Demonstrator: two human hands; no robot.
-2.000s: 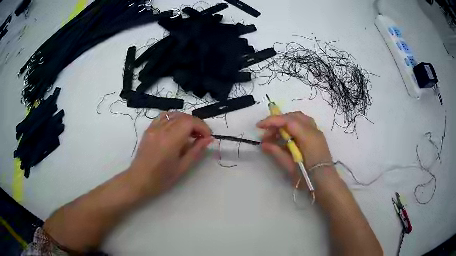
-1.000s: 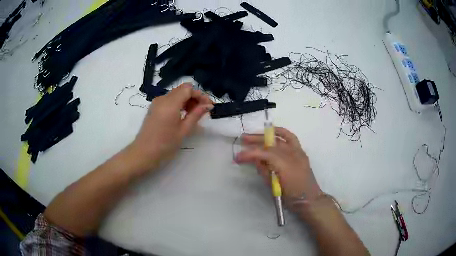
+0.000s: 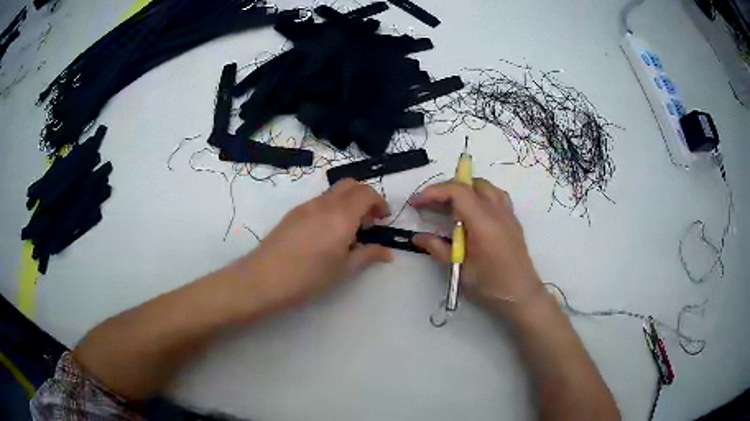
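A short black fabric tab (image 3: 400,239) with a pale slot lies between my hands. My left hand (image 3: 341,226) grips its left end between thumb and fingers. My right hand (image 3: 477,230) touches its right end with the thumb and holds a yellow trimming pen (image 3: 462,205) with a silver rear end, tip pointing away from me. A thin thread rises from between the hands. Another slotted tab (image 3: 378,165) lies just beyond my left hand. A large heap of black tabs (image 3: 345,82) lies ahead.
Tangled thread waste (image 3: 567,136) lies right of the heap. Far right are a white power strip (image 3: 654,90) with a black adapter (image 3: 699,131), a thin cord and a red-and-black tool (image 3: 659,352). At left are a small tab stack (image 3: 66,201) and long black strips (image 3: 123,66).
My left hand has come back from near the heap toward me and now grips a tab. My right hand has moved slightly right and up to the tab's other end, still holding the pen.
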